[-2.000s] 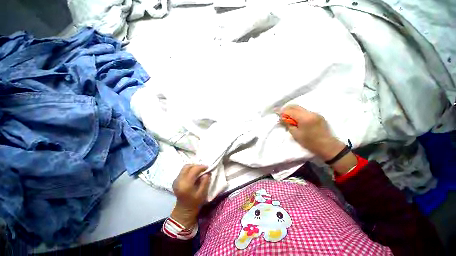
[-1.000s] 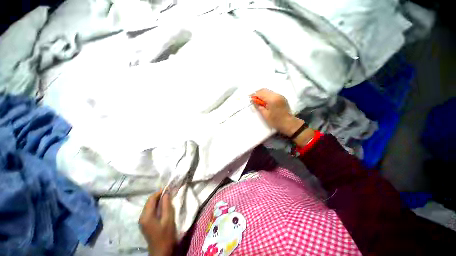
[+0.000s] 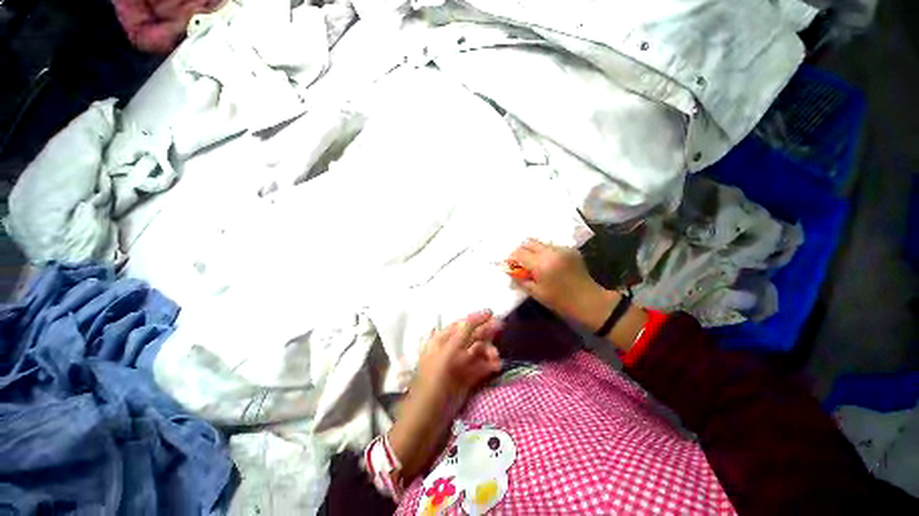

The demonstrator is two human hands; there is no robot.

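A pale garment [image 3: 403, 232] lies spread over the table in front of me, its near edge against my apron. My right hand [image 3: 556, 278] is closed on thread snips with an orange-red handle [image 3: 518, 270], at the garment's near right edge. The snips' points are too small and bright to make out. My left hand [image 3: 458, 355] lies at the garment's near edge, left of and below the right hand, with its fingers bent. Whether it pinches any cloth I cannot tell.
A heap of blue garments [image 3: 91, 393] lies at the left. More pale garments with dark dots [image 3: 645, 111] are piled at the far side and right. A blue crate [image 3: 821, 217] holding pale cloth [image 3: 720, 252] stands at the right, below the table. Pink cloth [image 3: 161, 22] shows at the far left.
My left hand has let go of the bunched cloth at the lower left and moved right, close to my right hand. My right hand still holds the snips. The camera view has shifted.
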